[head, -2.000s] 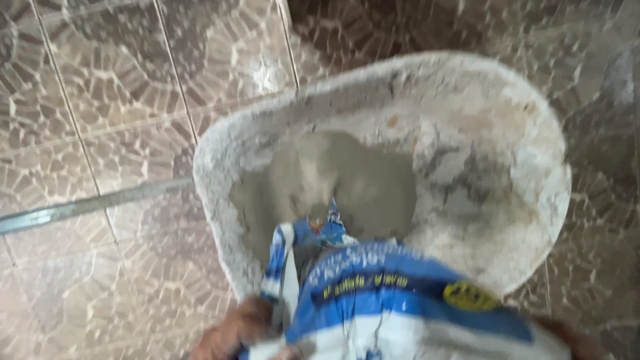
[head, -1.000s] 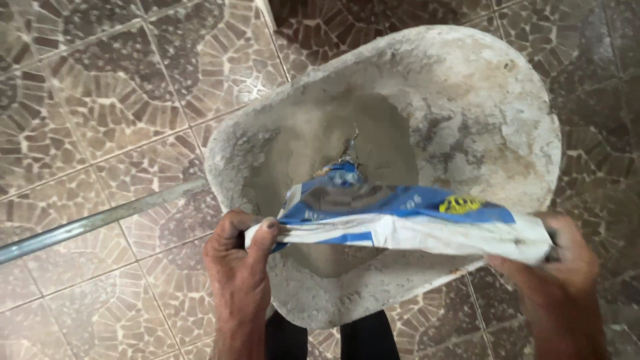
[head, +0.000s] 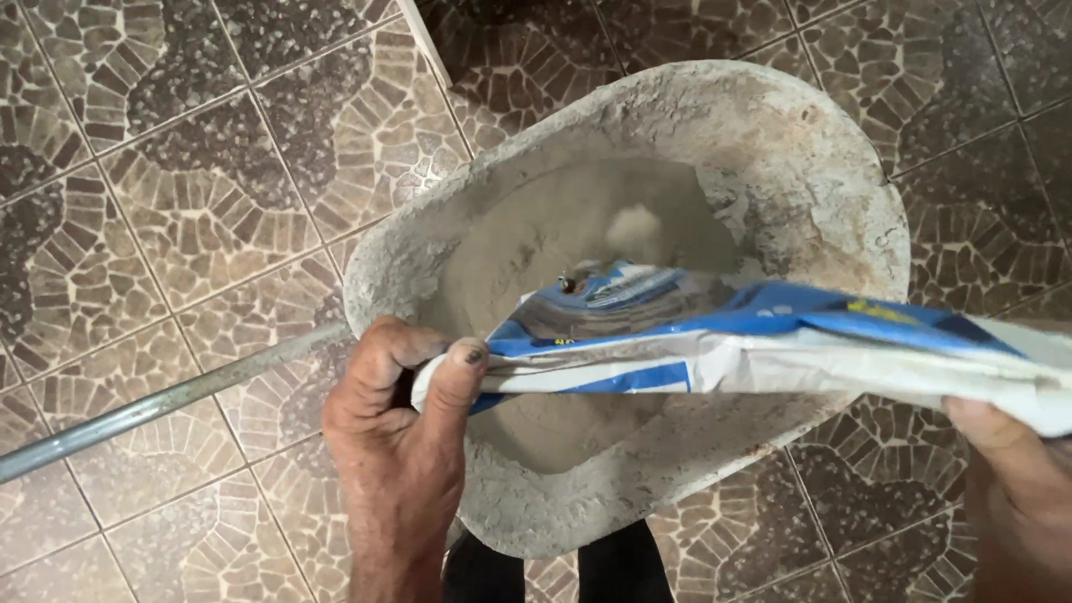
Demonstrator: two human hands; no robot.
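My left hand (head: 406, 410) pinches the left end of a blue and white paper bag (head: 720, 364) between thumb and fingers. Around the bag's right end is my right hand (head: 1017, 456), thumb on the near edge and fingers hidden beneath. The bag looks flattened and lies sideways above a mortar-crusted tub (head: 578, 523), without touching its far rim. Grey powder (head: 544, 218) fills part of the tub's inside, with a small pale puff of dust over it. The bag's torn opening (head: 578, 283) faces the powder.
A metal pipe (head: 167, 402) runs from the left edge to the tub's left end. The tub stands on a patterned tile floor (head: 276, 276). My dark-clad feet (head: 624, 565) are close to its near side. A white strip (head: 427, 42) shows at the top.
Two seconds ago the bag was bulkier and lower in view; now it is flattened and held stretched between both hands. Since one second ago, its right end and my right hand have moved right.
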